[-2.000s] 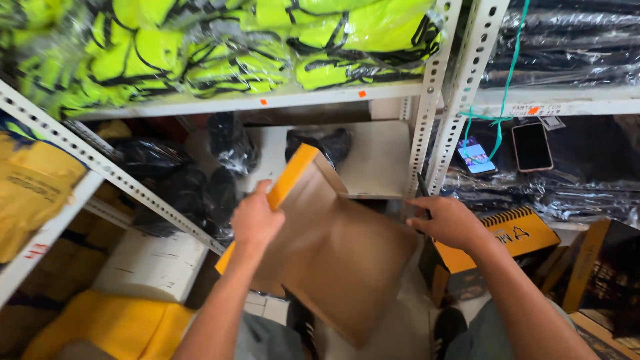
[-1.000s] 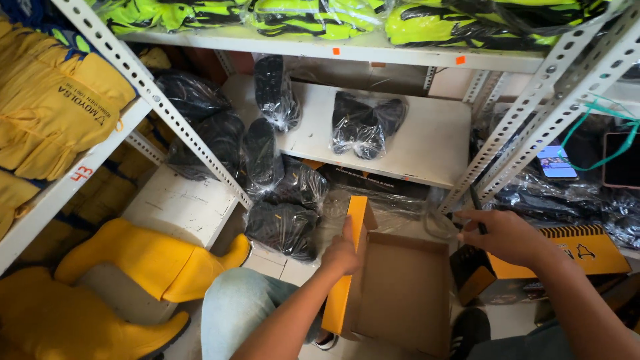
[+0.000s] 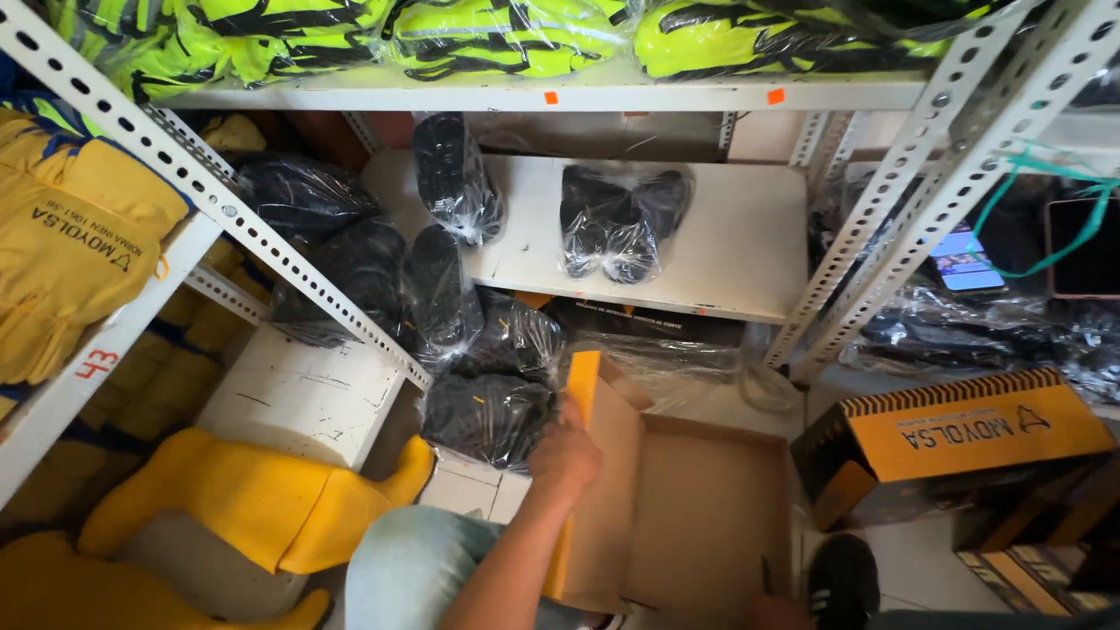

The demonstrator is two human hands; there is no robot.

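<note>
My left hand (image 3: 564, 451) grips the orange side wall of an open cardboard box (image 3: 709, 507), whose bare brown inside faces up. At the bottom edge, low over the box, my right hand (image 3: 774, 608) is dim and partly cut off. A thin dark pen-like object (image 3: 766, 575) sticks up from it. Just left of the box lie black shoes or boots in clear plastic (image 3: 486, 420), stacked on the floor. More bagged black footwear (image 3: 621, 219) rests on the white shelf (image 3: 744, 236).
White perforated uprights (image 3: 884, 192) frame the shelving. Bagged yellow-green garments (image 3: 516, 35) fill the upper shelf. Yellow boots (image 3: 262, 499) and leather gloves (image 3: 87, 236) are at left. An orange-and-black box (image 3: 971, 437) stands right, below a lit phone (image 3: 962, 258).
The box, tilted up between my hands two seconds ago, now lies lower with its inside up. My right hand has moved from beside the upright down to the box's near end. The view has shifted.
</note>
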